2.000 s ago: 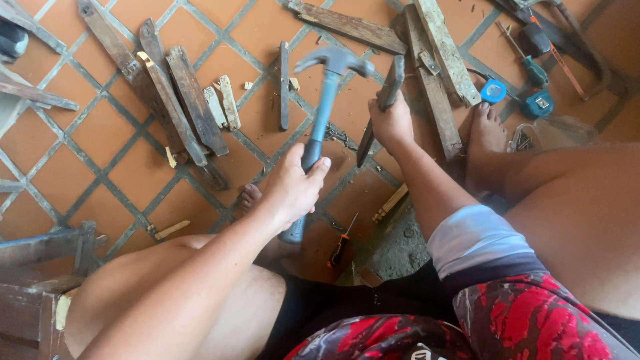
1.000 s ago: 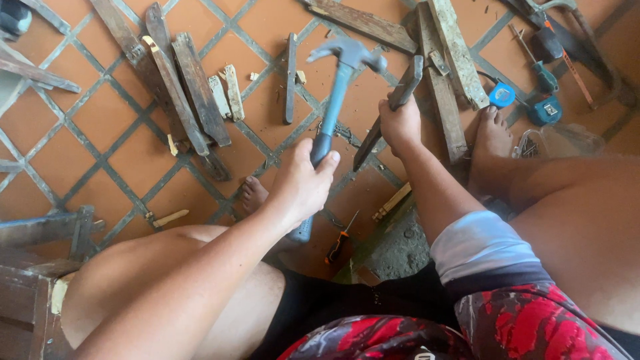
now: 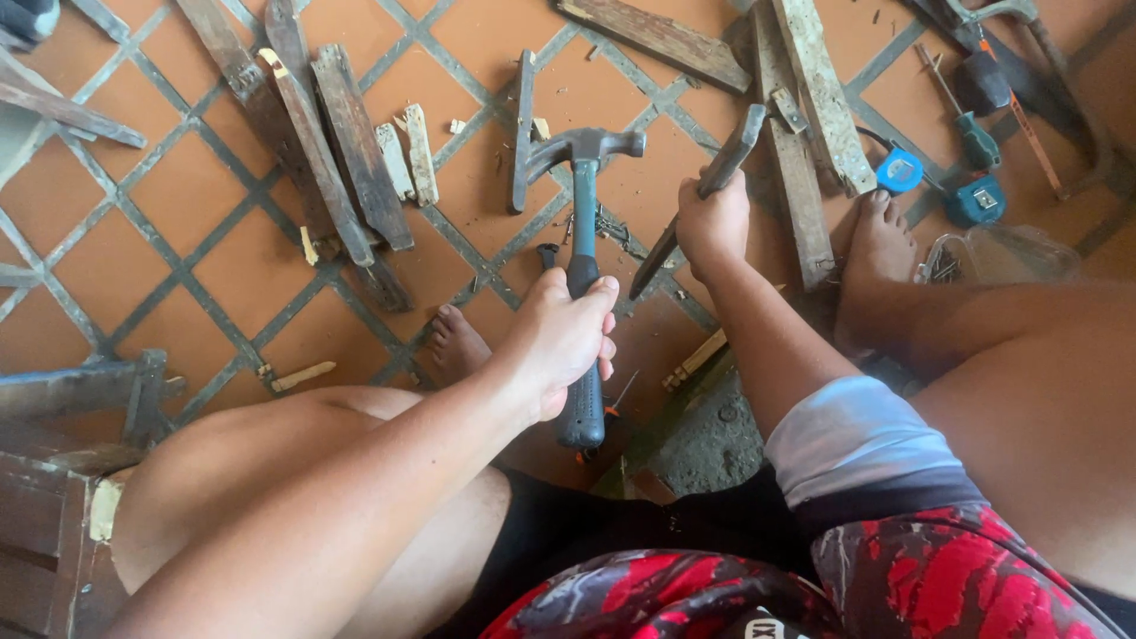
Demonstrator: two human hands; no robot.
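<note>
My left hand [image 3: 568,337] is closed around the dark rubber grip of a claw hammer [image 3: 584,204], held with its head up; the claw points left and the face right. To its right, my right hand [image 3: 714,226] grips a narrow dark strip of wood [image 3: 735,146], tilted with its upper end to the right and its lower end hanging below the fist. Hammer and strip are apart. Under them on the floor lies a small heap of nails [image 3: 611,226]. A screwdriver [image 3: 612,410] lies partly hidden behind the hammer's grip.
Old wooden slats [image 3: 359,146] lie at the left, more boards [image 3: 821,98] at the upper right. Beside my right foot are blue tape measures [image 3: 901,169], a green-handled screwdriver [image 3: 978,138] and a clear plastic box [image 3: 1003,253] with nails. A stone block [image 3: 710,435] sits between my legs.
The hammer has turned more upright in my left hand. The wooden strip stays in my right hand, with its upper end now leaning further to the right.
</note>
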